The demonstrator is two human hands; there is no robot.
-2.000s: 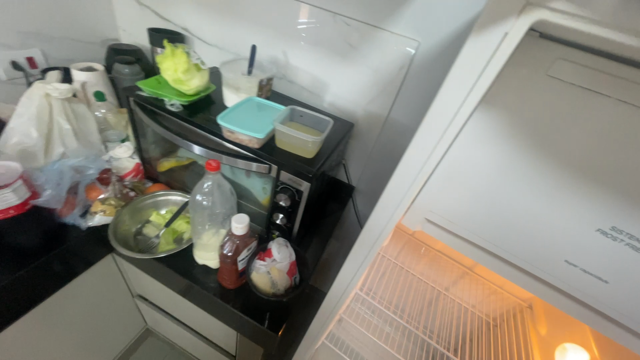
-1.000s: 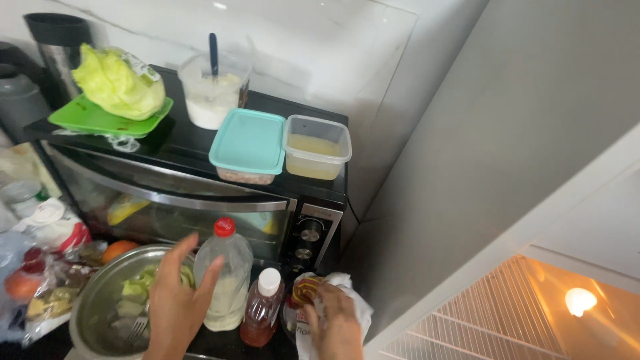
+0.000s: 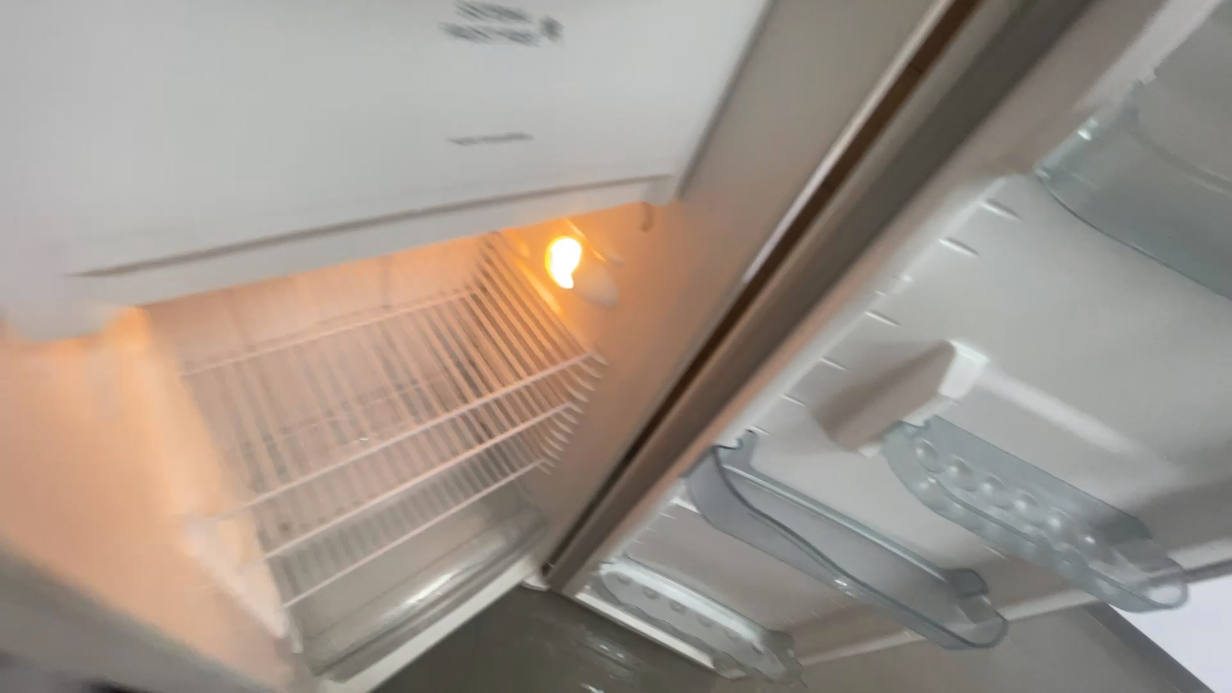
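Note:
Neither of my hands shows in the head view now, so what they hold or touch is hidden. An open refrigerator fills the view. Its white wire shelves [image 3: 385, 423] sit one above another inside, lit orange by a glowing bulb [image 3: 563, 262] on the right inner wall. Above them is a white freezer compartment door [image 3: 366, 125] bearing blurred writing. A clear drawer [image 3: 423, 577] lies under the lowest shelf.
The refrigerator door [image 3: 1078, 385] stands wide open at the right, with a clear door bin [image 3: 837, 558], a dimpled egg rack [image 3: 1030, 510] and another clear bin [image 3: 1155, 192]. Grey floor [image 3: 539, 645] shows below.
The view has swung right from the counter to the refrigerator. Both hands, one second ago near the bottles and a plastic bag by the toaster oven, are out of view.

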